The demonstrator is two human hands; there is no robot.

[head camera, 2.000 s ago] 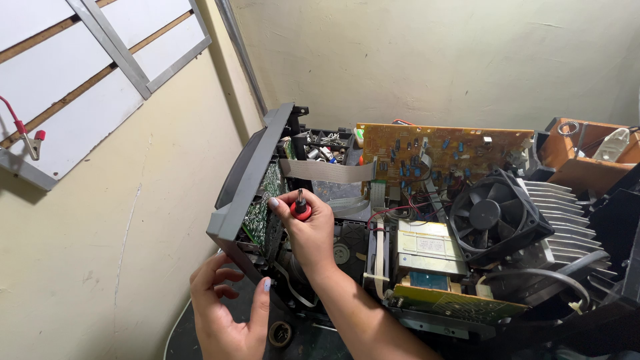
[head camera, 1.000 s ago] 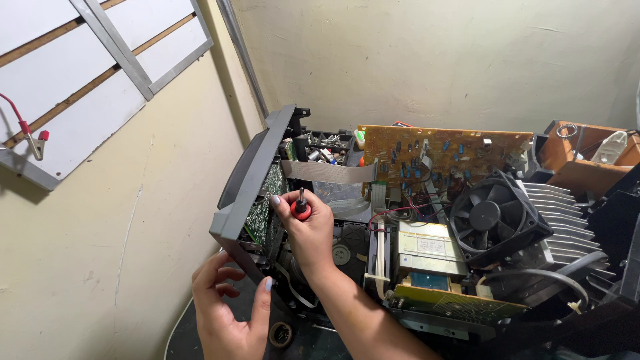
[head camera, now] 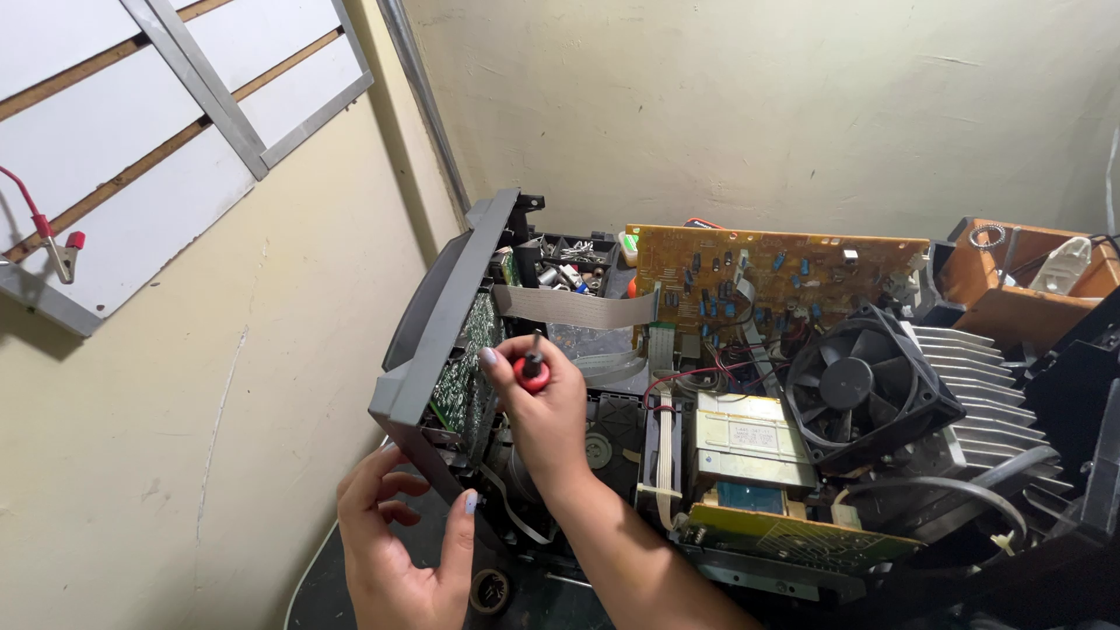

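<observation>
My right hand [head camera: 547, 411] holds a red-handled screwdriver [head camera: 532, 372], its short metal shaft pointing up and away. It is beside the green circuit board [head camera: 477, 376] on the back of the grey front panel [head camera: 455, 315]. My left hand [head camera: 407, 542] is at the panel's lower edge, fingers apart and curved; whether the fingertips touch it is unclear. A flat ribbon cable [head camera: 577, 306] runs from the panel to an upright brown circuit board [head camera: 770, 271]. Right of my forearm are a transformer [head camera: 752, 437] and a black cooling fan [head camera: 846, 383].
Metal heatsink fins [head camera: 980, 394] stand behind the fan. A divided tray of small parts [head camera: 573, 249] lies beyond the ribbon cable. An orange-brown box [head camera: 1015, 306] is at the right. A roll of tape [head camera: 490, 591] lies by my left hand. A wall rises close at the left.
</observation>
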